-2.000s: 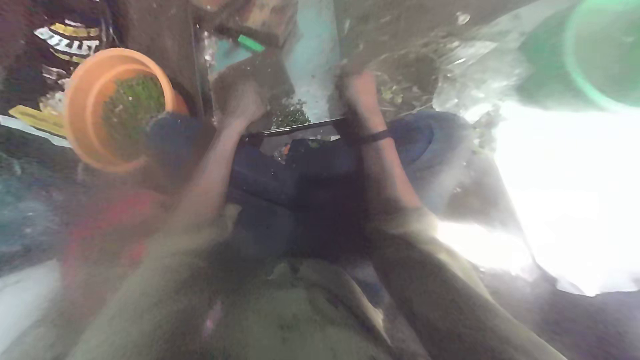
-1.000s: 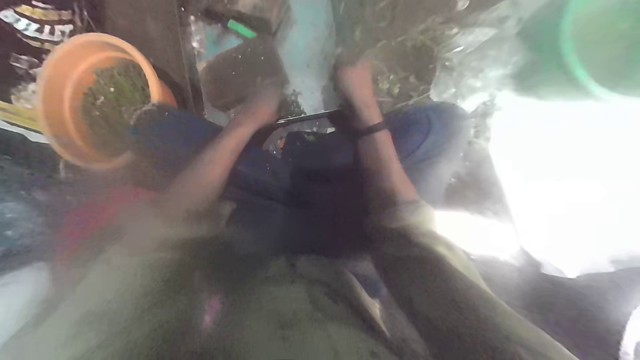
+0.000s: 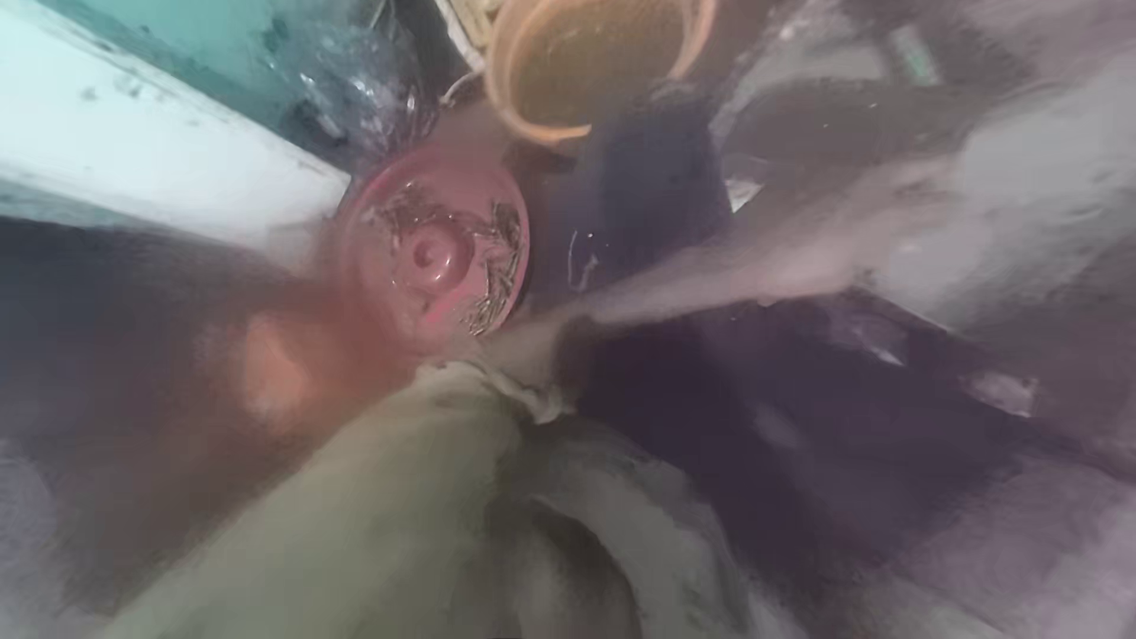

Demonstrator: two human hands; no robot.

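Note:
My left forearm, with a green sleeve, reaches up to the right across my dark trousers. At its far end my left hand (image 3: 896,209) is badly blurred, so its fingers and anything in them cannot be made out. My right hand does not show. A round pink-red plastic lid or dish (image 3: 373,257) with a raised knob in the middle lies left of my knee, with dry plant bits on it. Beyond it stands an orange plastic pot (image 3: 581,133), its contents brownish and blurred.
A crumpled clear plastic bag (image 3: 351,89) lies behind the pink-red dish. A long white board or ledge (image 3: 160,142) runs in from the left beside a teal surface (image 3: 200,49). A small green item (image 3: 914,55) is at the upper right.
The view has swung strongly to the left. The pink-red dish now shows clearly, while my right hand has left the view.

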